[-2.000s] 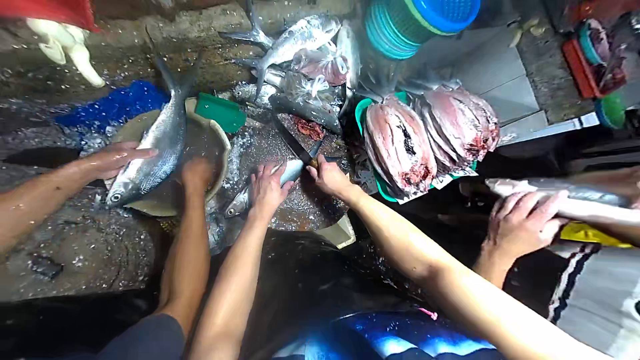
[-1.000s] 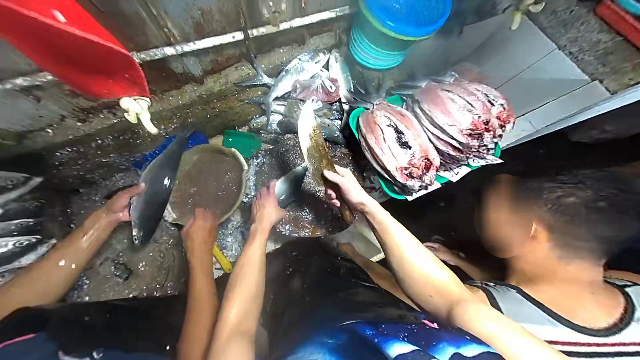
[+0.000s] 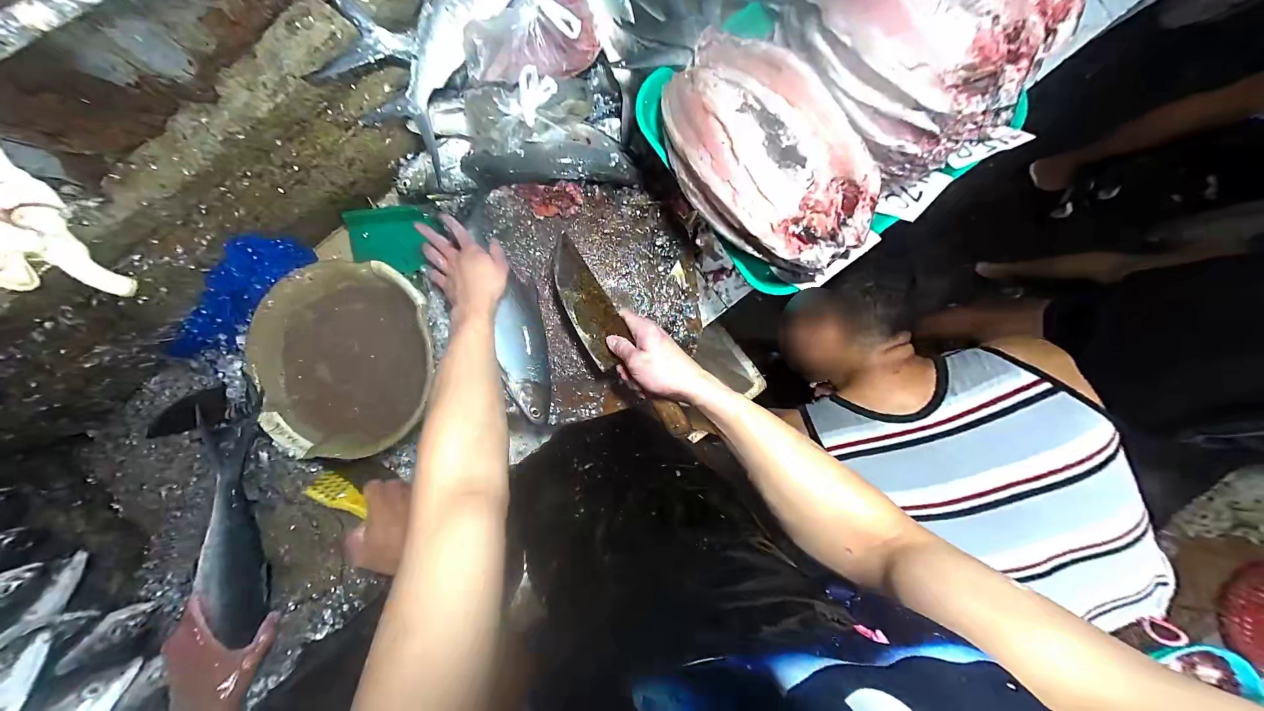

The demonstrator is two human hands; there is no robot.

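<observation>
A broad-bladed knife (image 3: 590,304) with a wooden handle is gripped in my right hand (image 3: 654,363), its blade over the wet chopping block (image 3: 632,222). Along the block's left side lies a whole silvery fish (image 3: 520,341), head toward me. My left hand (image 3: 466,265) is at the fish's far end with fingers spread, next to a green plastic piece (image 3: 380,237); whether the palm touches the fish cannot be told. A scrap of red flesh (image 3: 556,199) rests at the block's far edge.
A bucket of murky water (image 3: 341,360) stands left of the block. Beyond it, a co-worker's hands hold a fish (image 3: 231,543) and a yellow scraper (image 3: 337,493). Split fish (image 3: 770,148) fill a green tray at upper right. A person in a striped top (image 3: 997,474) is close on the right.
The knife blade, raised a second ago, is now low over the block. My left hand has opened. The co-worker's fish has moved toward the lower left. The view has shifted closer.
</observation>
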